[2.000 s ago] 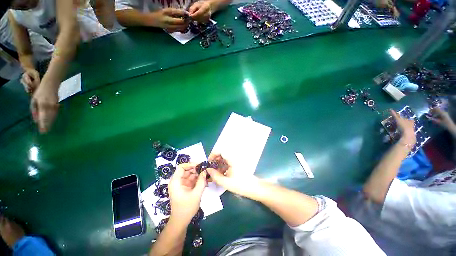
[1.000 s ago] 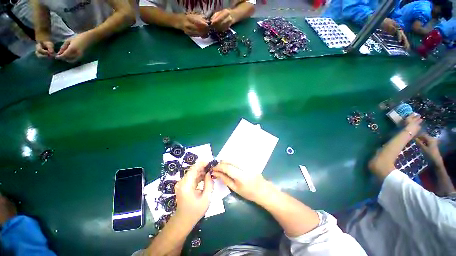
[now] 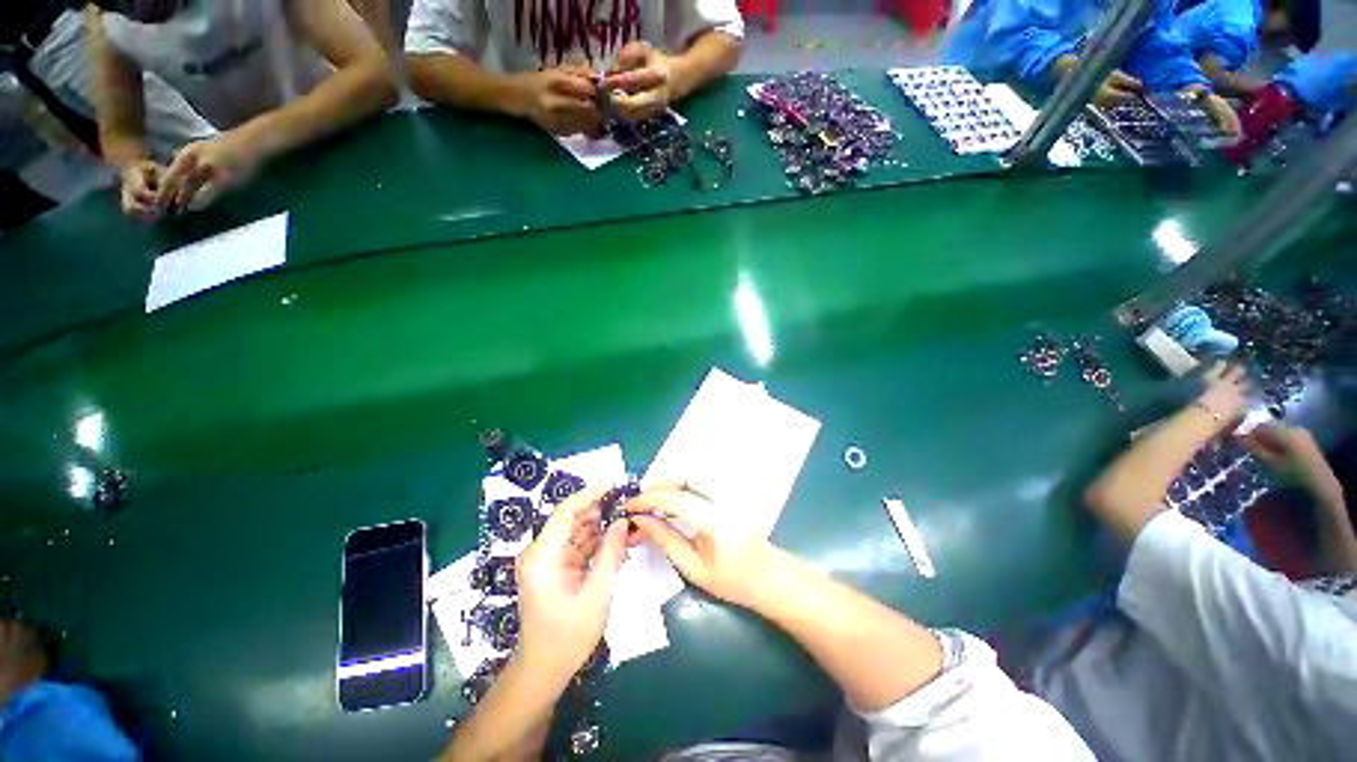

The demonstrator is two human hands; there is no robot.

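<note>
My left hand [image 3: 564,573] and my right hand [image 3: 717,545] meet over the white sheets and hold a small dark unit [image 3: 619,503] between their fingertips. The fingers cover much of it. Several black units with ringed centres, such as one near the top [image 3: 523,469], lie on the working sheet [image 3: 637,625] left of and under my left hand. A blank white sheet [image 3: 749,441] lies beyond my right hand.
A phone [image 3: 383,613] lies left. A small white ring [image 3: 854,457] and a white strip [image 3: 908,538] lie right. Loose units [image 3: 1046,357] lie farther right, near a neighbouring person's arms [image 3: 1165,454]. Across the bench, people work near a parts pile [image 3: 822,130] and dotted sheet [image 3: 954,109].
My hands stay together around a small dark unit, with the fingers shifted slightly. The neighbour's arms at right have moved. The small dark item at far left has moved left and down in the picture.
</note>
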